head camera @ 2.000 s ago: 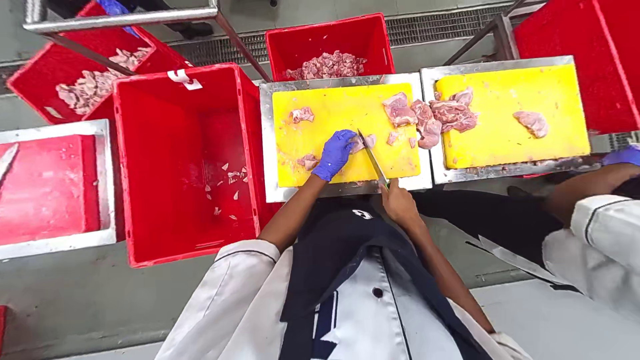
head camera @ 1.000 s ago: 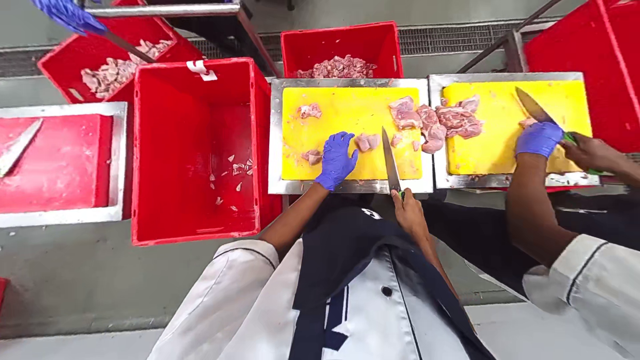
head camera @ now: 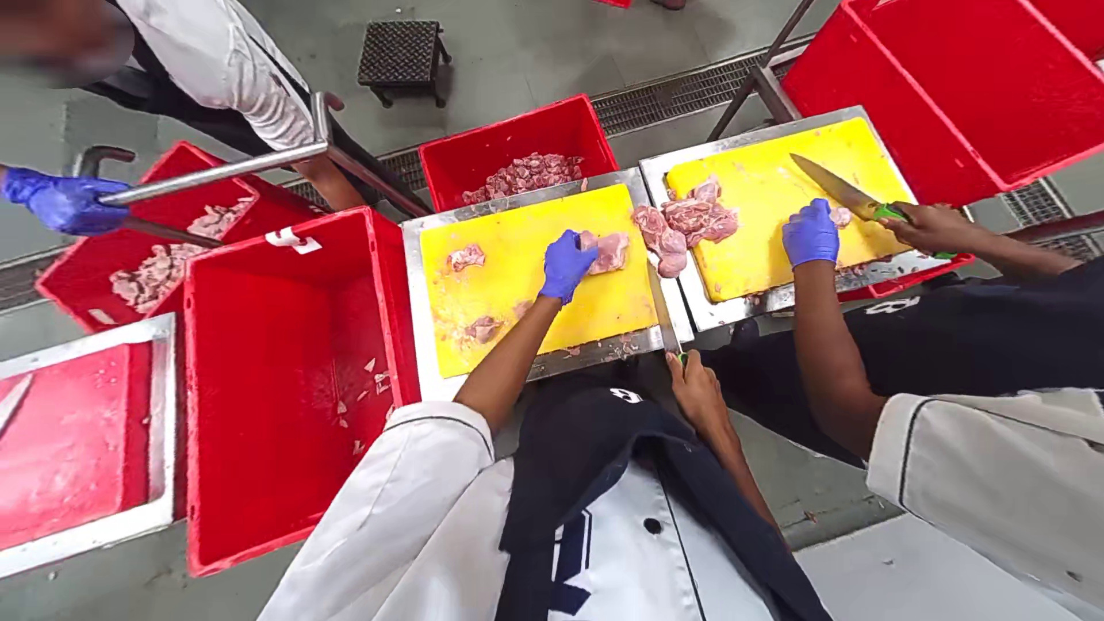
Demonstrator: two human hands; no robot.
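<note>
My left hand (head camera: pixel 567 266), in a blue glove, grips the left end of a raw meat piece (head camera: pixel 611 252) on the yellow cutting board (head camera: pixel 552 319). My bare right hand (head camera: pixel 697 392) holds a knife (head camera: pixel 662 310) by its green handle, the blade pointing away from me along the board's right edge. Smaller meat pieces lie at the board's left, one of them a scrap (head camera: pixel 467 257) near the upper corner and another (head camera: pixel 483 329) lower down. More raw meat (head camera: pixel 662 241) lies across the gap between the two boards, right of my left hand.
At the right, a co-worker's gloved hand (head camera: pixel 811 233) and knife (head camera: pixel 832 185) are over a second yellow board (head camera: pixel 776 250). A red crate (head camera: pixel 285 388) stands left, another with cut meat (head camera: pixel 526 177) beyond my board. A person at upper left grips a metal rail (head camera: pixel 216 168).
My left hand has moved from the board's lower middle to a larger meat piece farther right. The knife, earlier over the board, is now at its right edge. A person has come into view at upper left.
</note>
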